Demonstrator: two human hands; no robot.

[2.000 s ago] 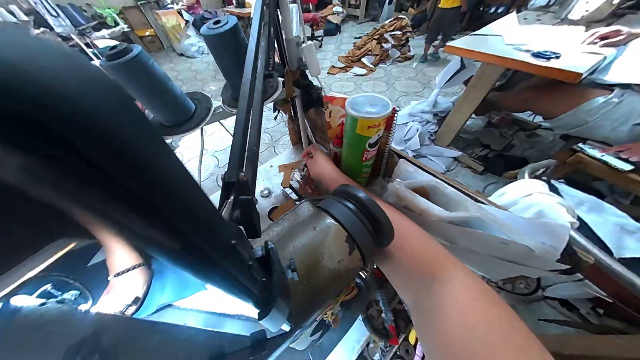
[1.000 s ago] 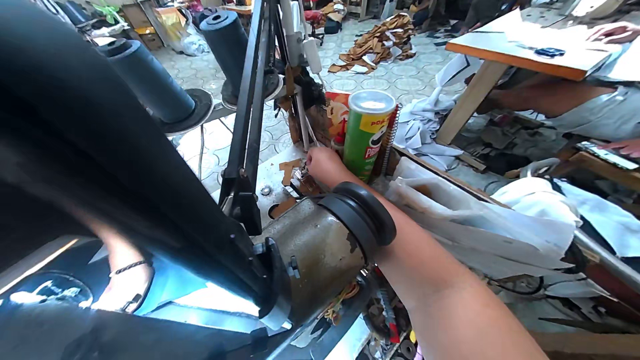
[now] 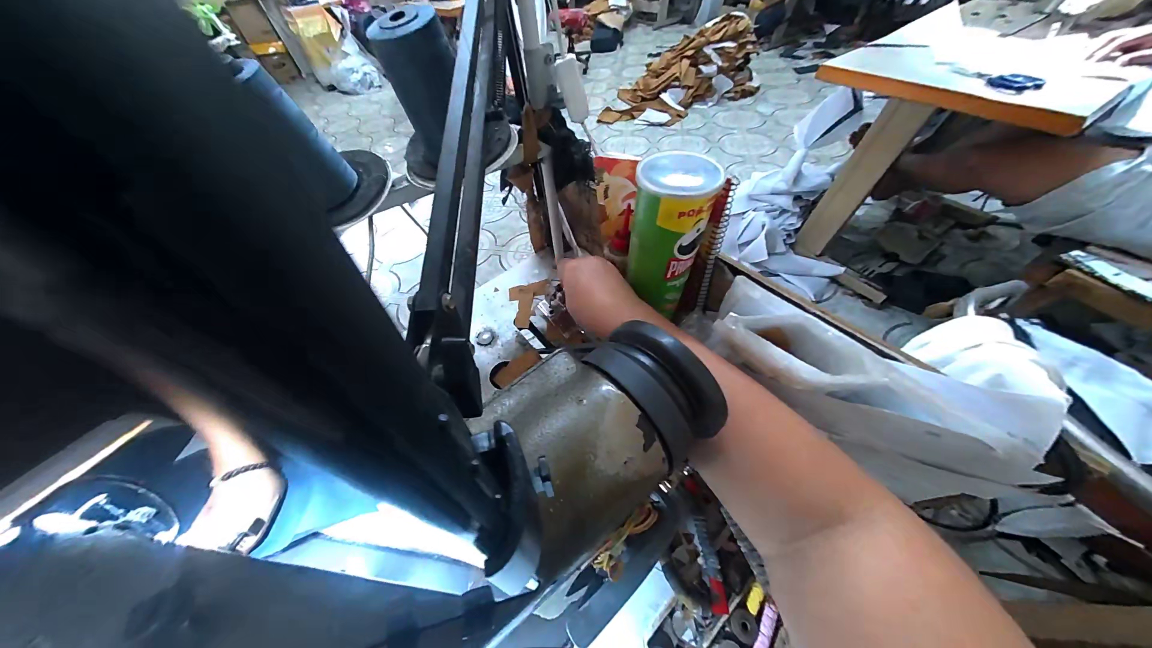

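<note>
A sewing machine with a black arm (image 3: 297, 270) and a worn metal housing (image 3: 576, 450) fills the left and middle. My right forearm passes behind its black handwheel (image 3: 670, 387). My right hand (image 3: 589, 283) is beside small metal parts (image 3: 551, 310) and thin white strands (image 3: 567, 229), left of a green Pringles can (image 3: 677, 229); its fingers are mostly hidden, so a hold cannot be told. At lower left, my left wrist wears a braided bracelet (image 3: 241, 472). My left hand (image 3: 225, 517) is beside brightly lit light-blue material (image 3: 333, 504), partly covered by the machine; its fingers are not clear.
Dark thread cones (image 3: 414, 81) stand at upper left. White cloth and plastic (image 3: 864, 396) lie right of my forearm. Thread spools (image 3: 742, 623) are below. A worktable (image 3: 954, 90) with blue-handled scissors (image 3: 1015, 83) and another person's hand (image 3: 1125, 45) is at upper right. Brown scraps (image 3: 693, 67) lie on the floor.
My right hand has shifted slightly away from me and turned; its fingers, partly visible at the metal parts two seconds ago, are now hidden. A person in yellow has left the far background.
</note>
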